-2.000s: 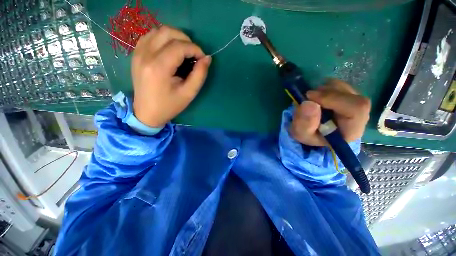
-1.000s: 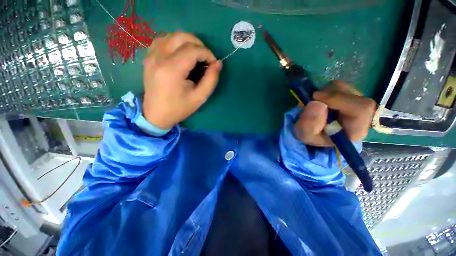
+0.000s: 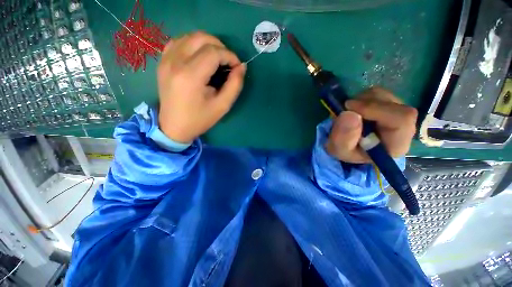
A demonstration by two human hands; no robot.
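Note:
My left hand (image 3: 199, 87) pinches a thin silvery solder wire (image 3: 256, 55) between thumb and forefinger. The wire's free end reaches over a small white disc (image 3: 275, 45) on the green mat, and its other part runs up past the red wires. A tiny dark and silver piece (image 3: 264, 37) lies on the disc. My right hand (image 3: 370, 126) holds a dark blue soldering iron (image 3: 332, 92) like a pen. Its brass sleeve and dark tip point up-left, and the tip is just right of the disc, apart from it.
A pile of short red wires (image 3: 138, 45) lies left of the disc. A clear blister tray (image 3: 53, 67) is at far left. A metal-edged dark tray (image 3: 477, 84) is at the right edge. A silvery pocketed tray (image 3: 443, 196) shows below bench level. A clear curved rim (image 3: 314, 7) is at the top.
The iron's tip was at the piece on the disc and is now off it to the right. The disc appears further left. The solder wire's end now lies over the disc; my grips have not changed.

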